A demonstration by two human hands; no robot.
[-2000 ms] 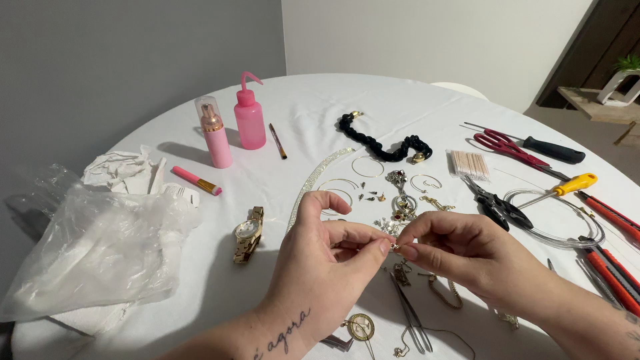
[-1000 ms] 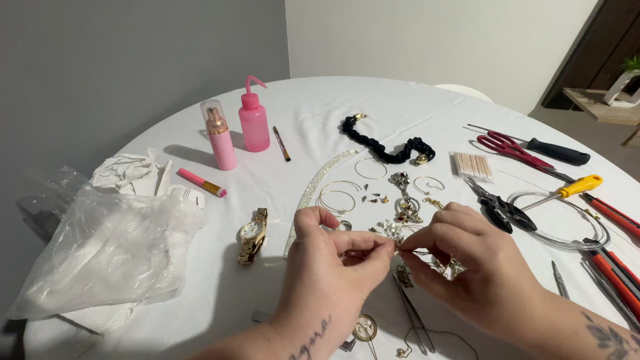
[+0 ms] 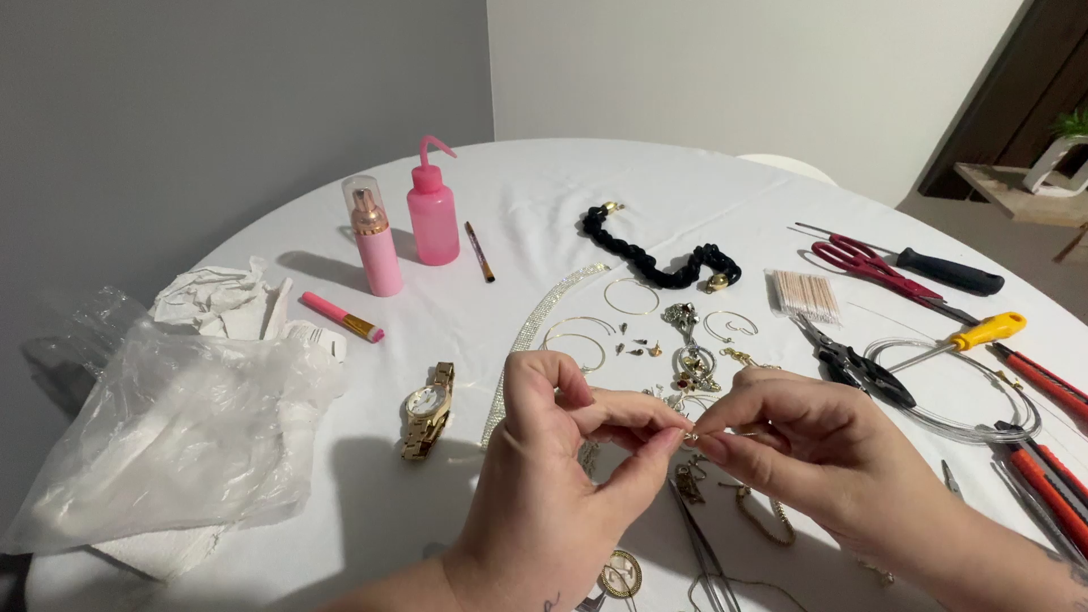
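Between the fingertips of my left hand (image 3: 586, 459) and my right hand (image 3: 799, 450) is a small piece of metal jewelry (image 3: 691, 435), too small to name exactly. Both hands pinch it with thumb and forefinger, above the middle of the table. Behind them lie hoops, small earrings (image 3: 637, 347) and a silver-toned piece with stones (image 3: 682, 316). Below the hands are metal tweezers (image 3: 704, 552), a gold-toned chain (image 3: 769, 523) and a round gold-rimmed pendant (image 3: 621, 574). A gold-toned wristwatch (image 3: 427, 410) lies left of my left hand, and a rhinestone band (image 3: 544, 314) curves behind it.
At left are a clear plastic bag (image 3: 187, 433), a pink brush (image 3: 342, 317), a pump bottle (image 3: 374, 246) and a pink wash bottle (image 3: 433, 217). A black necklace (image 3: 646, 259) lies behind. At right are cotton swabs (image 3: 805, 296), pliers (image 3: 858, 365), red-handled scissors (image 3: 880, 270), screwdrivers (image 3: 990, 330) and coiled wire (image 3: 960, 433).
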